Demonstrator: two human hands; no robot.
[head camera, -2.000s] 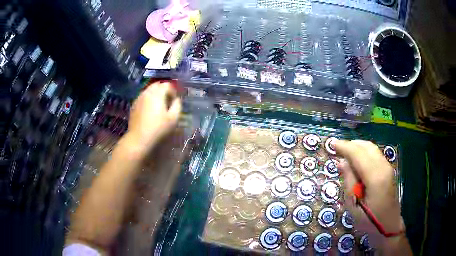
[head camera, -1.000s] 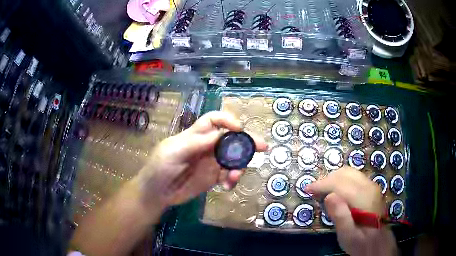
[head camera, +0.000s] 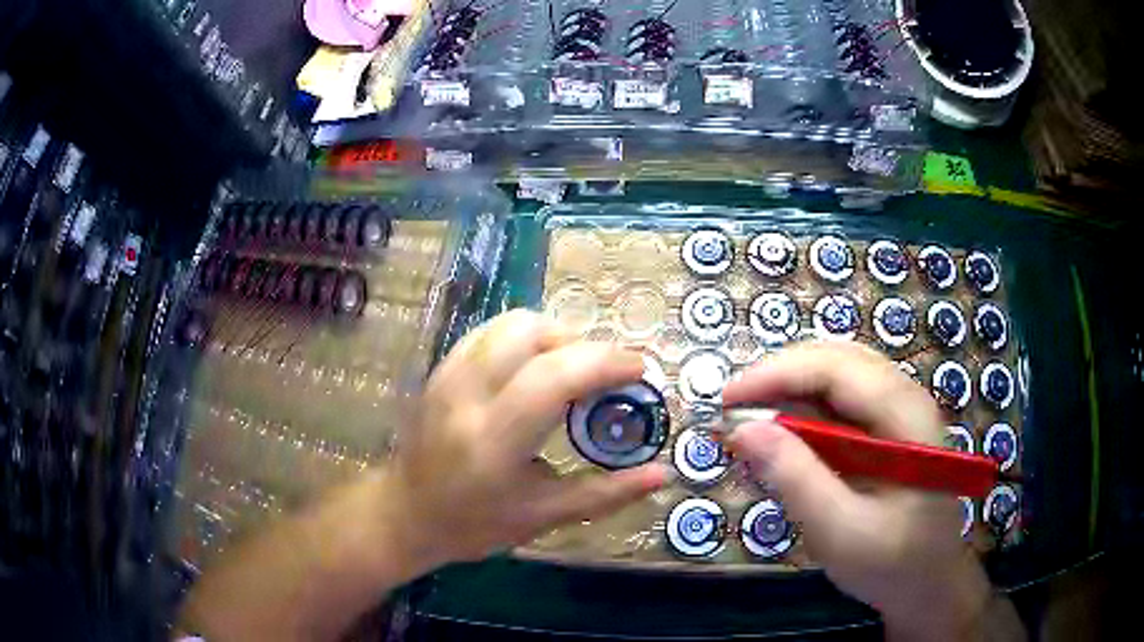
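Note:
My left hand (head camera: 502, 439) holds a small loudspeaker (head camera: 616, 426) by its edge between thumb and fingers, above the blister tray. Its silver magnet side with a white ring faces me. My right hand (head camera: 853, 464) holds a red test probe (head camera: 878, 458) between thumb and index finger, its tip pointing left, close to the speaker's right edge. Whether the tip touches it I cannot tell. The blister tray (head camera: 602, 542) lies under both hands, with rows of speakers, magnets up. My right hand hides some of them. The pockets at its upper left hold no speakers.
The slotted tray (head camera: 314, 414) at left has two rows of black speakers on edge. Stacked clear trays (head camera: 753, 157) stand at the rear, with a round white unit (head camera: 991, 107) at rear right. Brown cardboard sheets (head camera: 1091, 138) are far right. Dark stacked trays (head camera: 75, 289) stand at left.
My left hand has turned the speaker from its dark front to its magnet side. The probe now points left in my fingers, beside the speaker. Earlier, my left hand was at the rear of the slotted tray.

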